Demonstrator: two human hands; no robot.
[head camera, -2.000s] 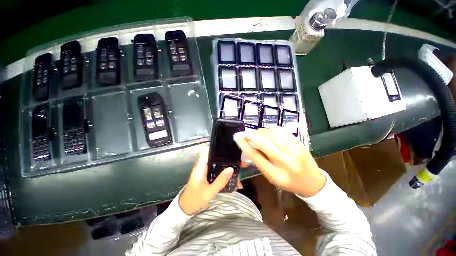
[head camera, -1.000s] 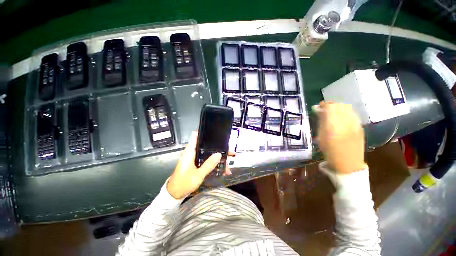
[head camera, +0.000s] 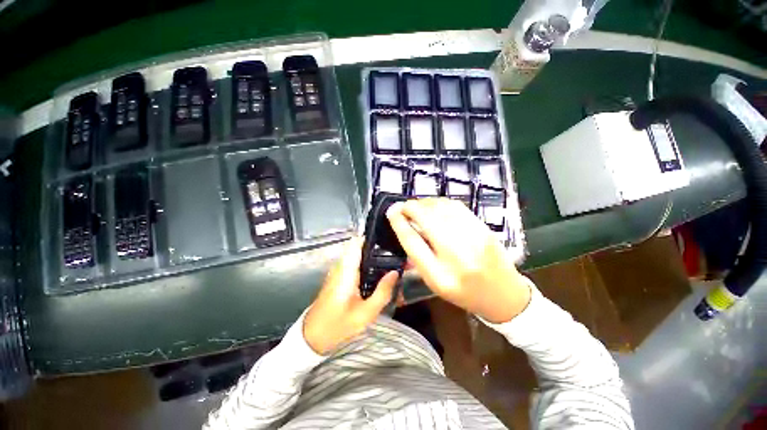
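Note:
My left hand (head camera: 343, 304) holds a black keypad phone (head camera: 383, 243) in front of my body, at the near edge of the lens tray. The phone is tilted, with its top end away from me. My right hand (head camera: 450, 252) lies over the phone's upper part, fingertips on the screen area. Whether it holds anything is hidden. The lens tray (head camera: 515, 168) holds rows of square black-bordered screen lenses (head camera: 420, 133). Several loose lenses (head camera: 490, 205) lie tilted on its near part. My right hand covers part of them.
The clear phone tray (head camera: 189, 210) at left holds several phones (head camera: 266, 206). A dispenser bottle (head camera: 523, 60) stands behind the lens tray. A white box (head camera: 589, 164) sits to the right, beside a curved black hose (head camera: 754, 185). A brown cardboard box (head camera: 643, 290) is below the bench edge.
My right hand has moved left from beside the white box back onto the phone's screen area. My left hand has shifted slightly right with the phone, which is now tilted more.

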